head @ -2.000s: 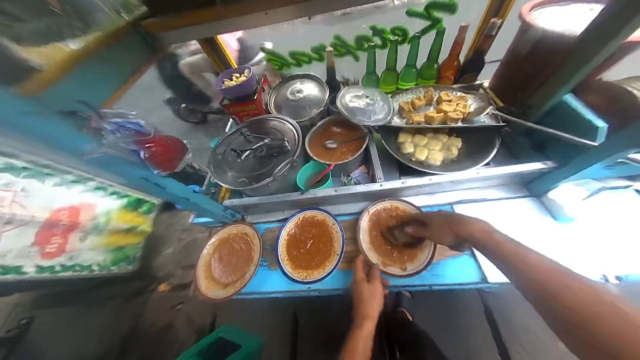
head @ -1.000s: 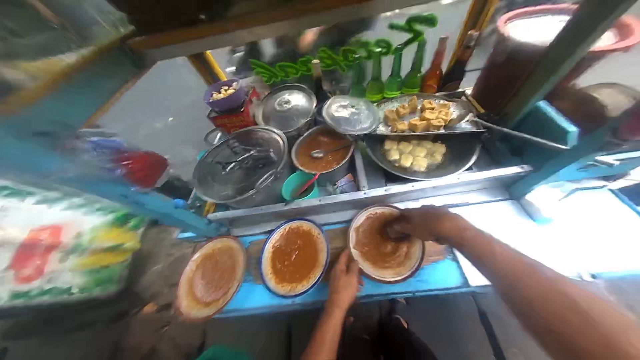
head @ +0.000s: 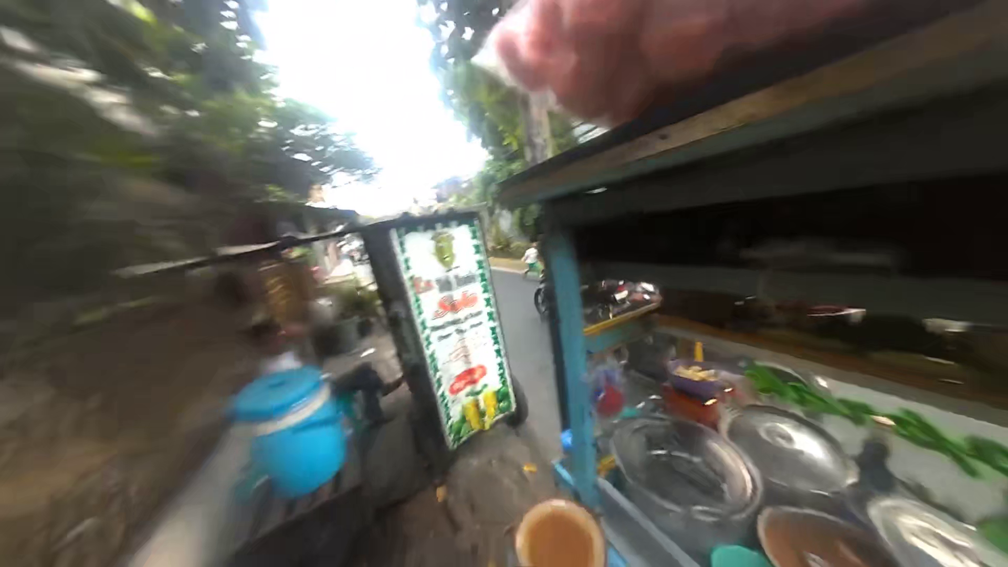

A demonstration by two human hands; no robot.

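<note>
Neither of my hands shows in the head view now, so what they hold is hidden. A plate of brown sauce (head: 561, 537) is cut off by the bottom edge. Right of it, inside the food cart, stands a large metal pot (head: 685, 465) with a shiny rim. A round metal lid (head: 787, 445) with a knob lies behind it. The pot of brown sauce (head: 819, 543) sits at the bottom edge beside a green bowl (head: 739, 556). Another metal lid (head: 929, 531) is at the lower right. A purple bowl of pale pieces (head: 697, 376) rests on a red box.
The cart's blue post (head: 573, 354) rises left of the pots, under a wooden roof edge (head: 661, 142). A sign board (head: 457, 331) bearing writing stands on the left, near a blue lidded bucket (head: 295, 429). Beyond are the road (head: 524, 323) and a distant person (head: 531, 258).
The view has swung up and left towards the street. Both hands, earlier at the right-hand plate with the right hand's fingers in its sauce, have gone out of view.
</note>
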